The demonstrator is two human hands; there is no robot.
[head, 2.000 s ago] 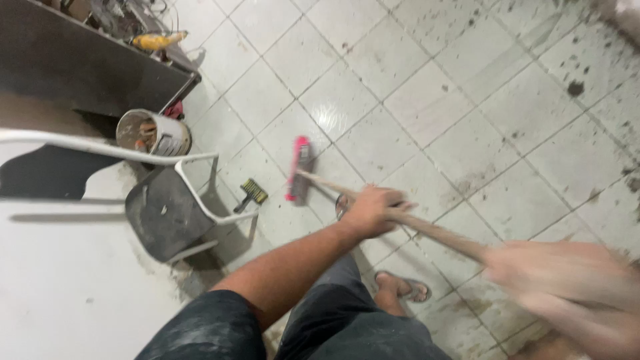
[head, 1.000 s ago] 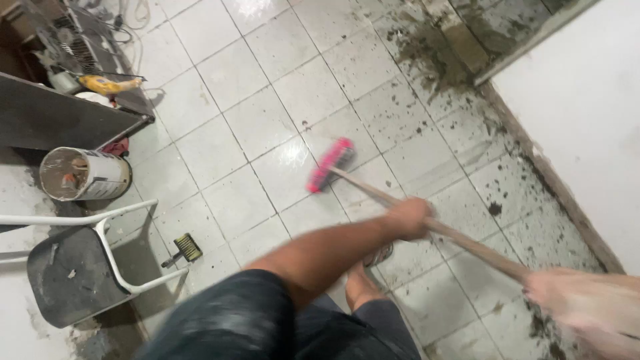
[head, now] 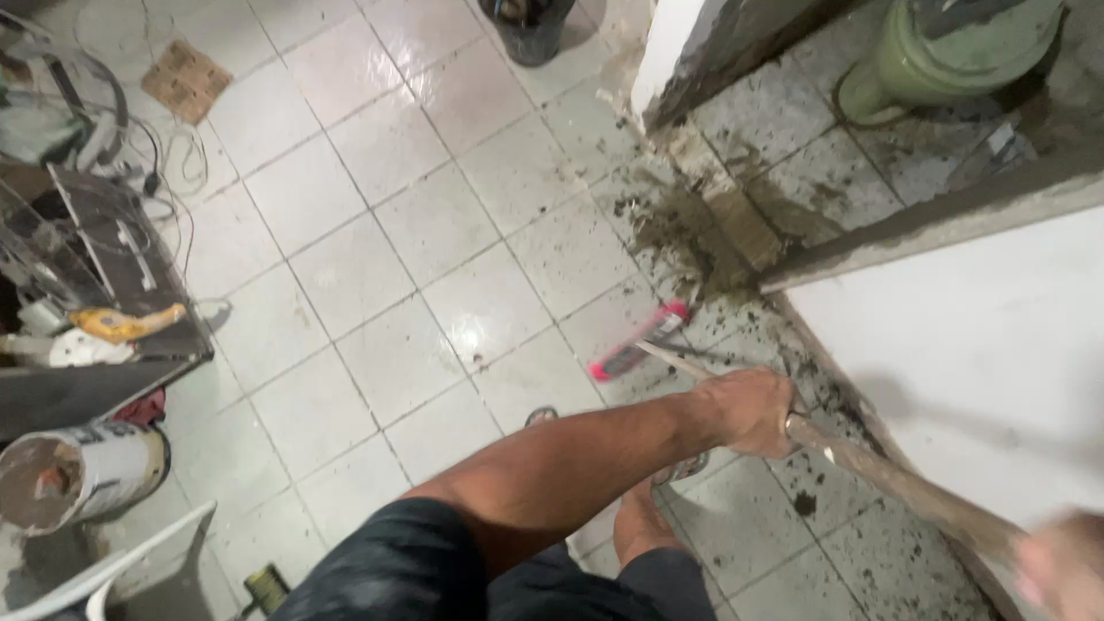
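Observation:
A push broom with a pink and grey head [head: 640,341] rests on the tiled floor, right of the middle of the view, just short of a dirty patch by the doorway. Its long wooden handle [head: 906,487] slants down to the right. My left hand [head: 750,412] grips the handle's lower part, fingers wrapped round it. Near the right edge, my right hand [head: 1065,565] is blurred and partly out of view, closed round the upper handle. Dark wet grit [head: 690,237] lies at the doorway, and scattered specks lie on the tiles along the wall.
A green toilet [head: 940,65] stands beyond the threshold. At left are a pail [head: 86,474], a yellow tool [head: 125,323], loose cables [head: 177,172] and cardboard [head: 187,80]. A white chair frame [head: 147,556] and a brush [head: 266,591] are lower left; a dark bucket [head: 528,30], top.
The broom head has moved across the tiles towards the doorway and wall, with both hands still on the handle. The view has shifted to the right, bringing the doorway and toilet into sight.

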